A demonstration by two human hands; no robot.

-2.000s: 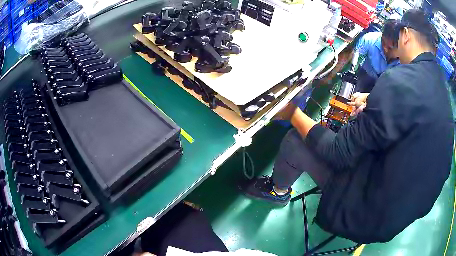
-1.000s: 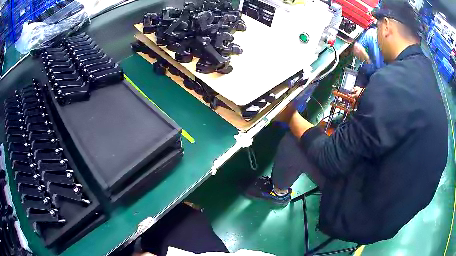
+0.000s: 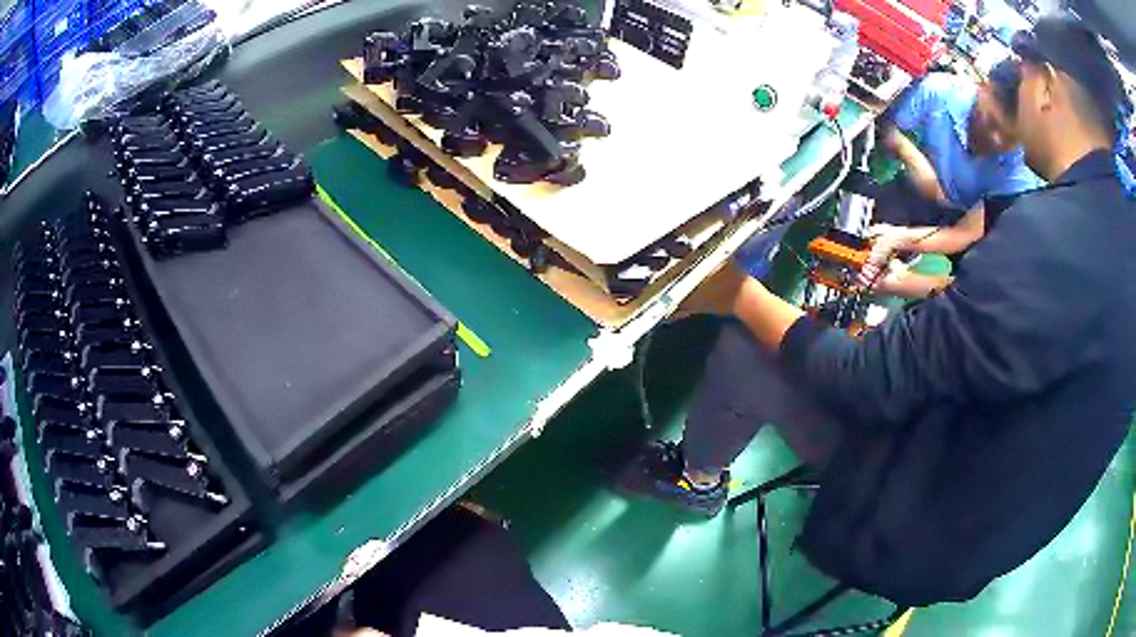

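A black tray (image 3: pixel 312 336) lies on the bench, its near part bare and its far part holding two rows of black arm parts (image 3: pixel 255 174). A second black tray (image 3: pixel 206 554) at the left holds slanted rows of black arm parts with bright silver tips (image 3: pixel 143 411). Neither my left hand nor my right hand can be made out. A small skin-toned patch shows at the bottom edge, too cut off to tell what it is.
Black jointed assemblies (image 3: pixel 498 87) are piled on stacked tan boards (image 3: pixel 598 243). A white machine with a green button (image 3: pixel 764 97) stands beyond. A seated person in dark clothes (image 3: pixel 984 398) is at the right, another in blue behind. Clear plastic film (image 3: pixel 118 87) lies far left.
The seated person in dark clothes has shifted, and the person in blue now shows more fully, with hands near an orange device. The trays and parts have not moved on the bench.
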